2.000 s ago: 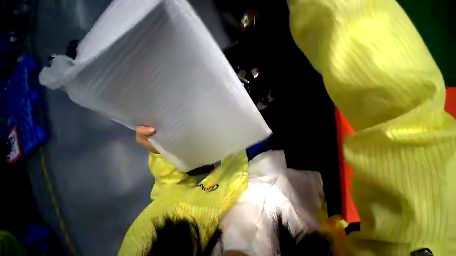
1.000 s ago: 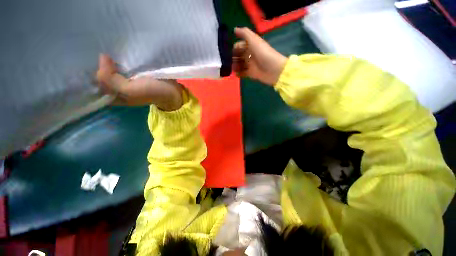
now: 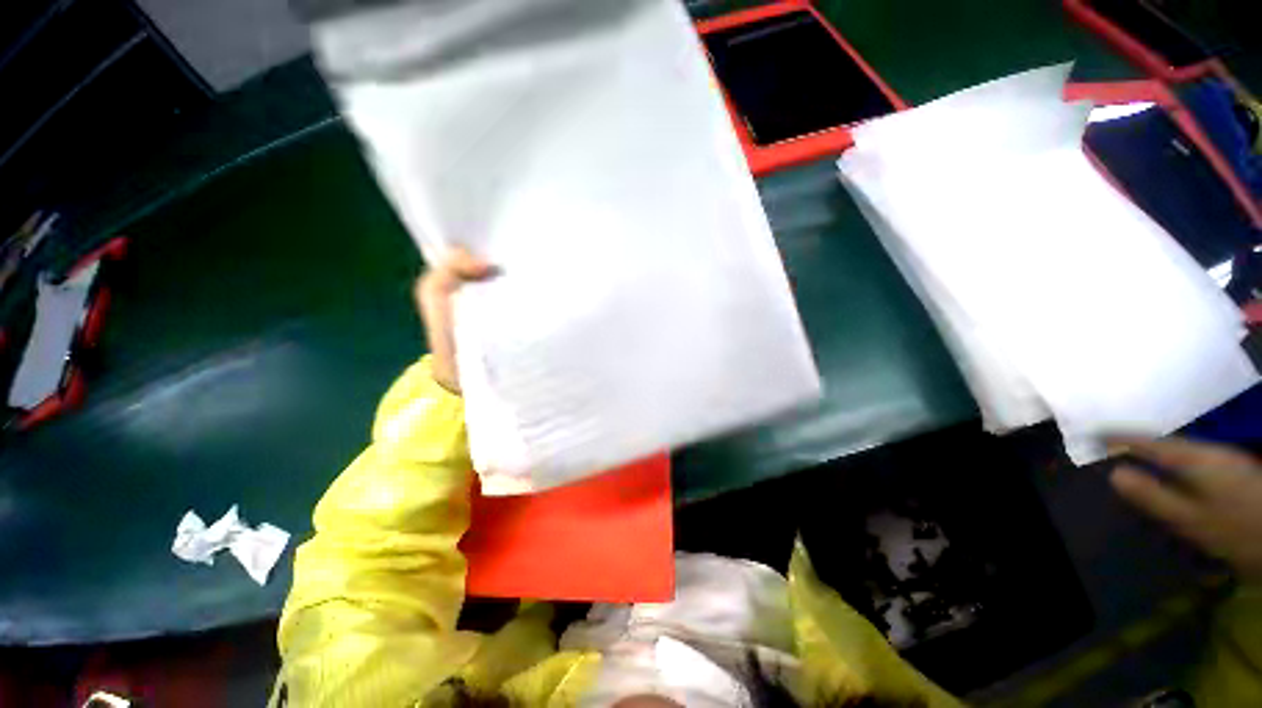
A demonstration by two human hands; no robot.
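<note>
My left hand (image 3: 446, 311) grips the left edge of a large white sheet (image 3: 623, 263), held up over an orange-red tray (image 3: 595, 533). The sheet has a grey band at its top and hides most of the tray. Whether a panel is under the sheet is hidden. My right hand (image 3: 1190, 491) is at the right edge, blurred, with its fingers at the lower corner of the white sheet stack (image 3: 1045, 277). Whether it grips a sheet I cannot tell.
A black display panel (image 3: 800, 80) lies in a red tray at the back. Another dark panel (image 3: 1176, 180) is at the far right. A clamped assembly (image 3: 53, 339) is at the far left. A white scrap (image 3: 231, 542) lies on the green surface. A clip bin (image 3: 920, 574) is below the bench edge.
My right hand has moved from the held sheet's edge to the sheet stack at the right. My left hand still holds the white sheet, now more upright in view. The view has shifted, showing more of the bench.
</note>
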